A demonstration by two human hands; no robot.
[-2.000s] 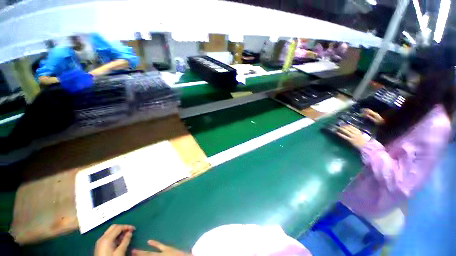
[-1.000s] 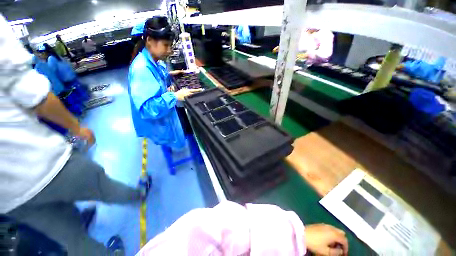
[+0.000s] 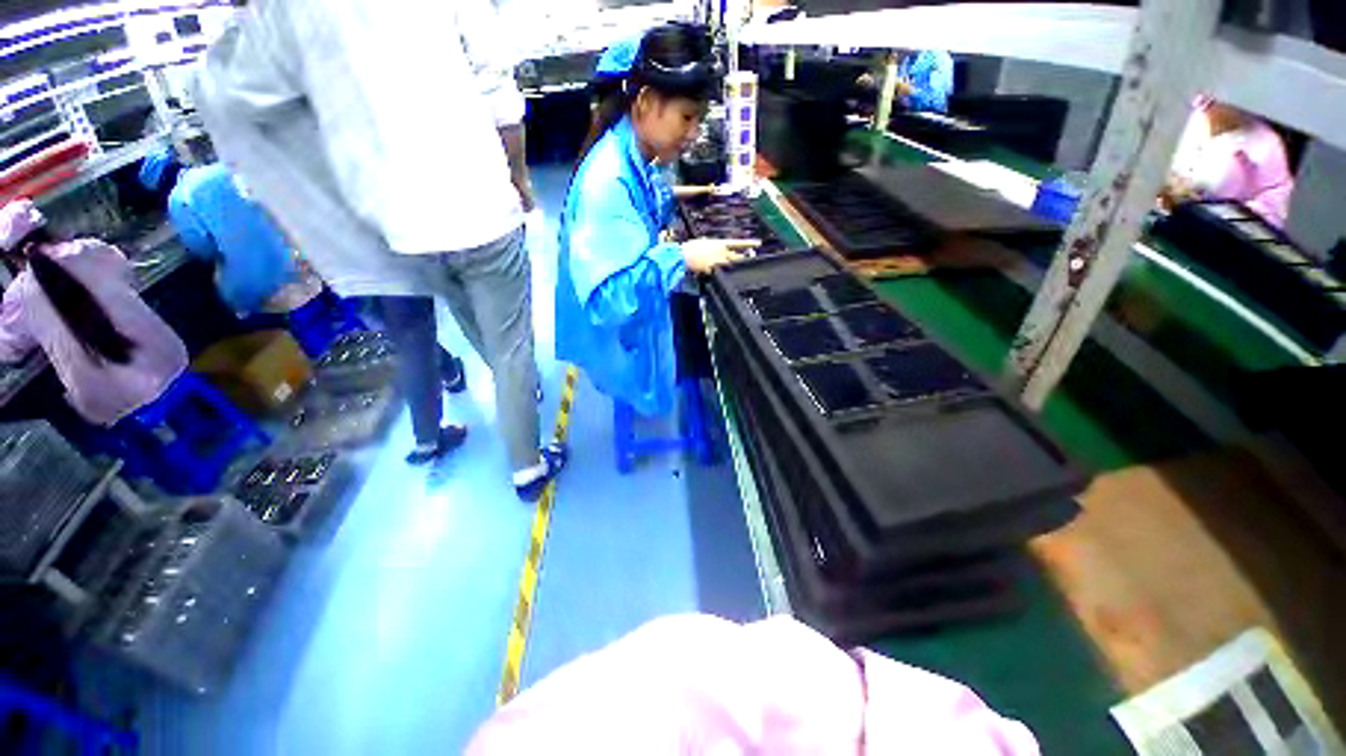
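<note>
A stack of black foam trays [image 3: 945, 465] stands on the edge of the green bench in front of me, to the right of centre. Its top tray holds several dark, glossy smartphones [image 3: 849, 332] lying flat at the far part, with a bare black area at the near end. My pink sleeve [image 3: 753, 694] shows at the bottom edge. Neither of my hands is in the picture.
A worker in blue [image 3: 620, 266] sits at the bench beyond the stack. A white metal post [image 3: 1100, 222], a brown board [image 3: 1181, 554] and an instruction sheet [image 3: 1247, 709] are at right. People in grey trousers [image 3: 502, 332] stand in the aisle; trays [image 3: 192, 583] lie at left.
The view has swung left toward the aisle. The tray stack appears nearer the centre-right, the sheet has slid to the lower right corner, and the hand seen at the bottom has left the picture.
</note>
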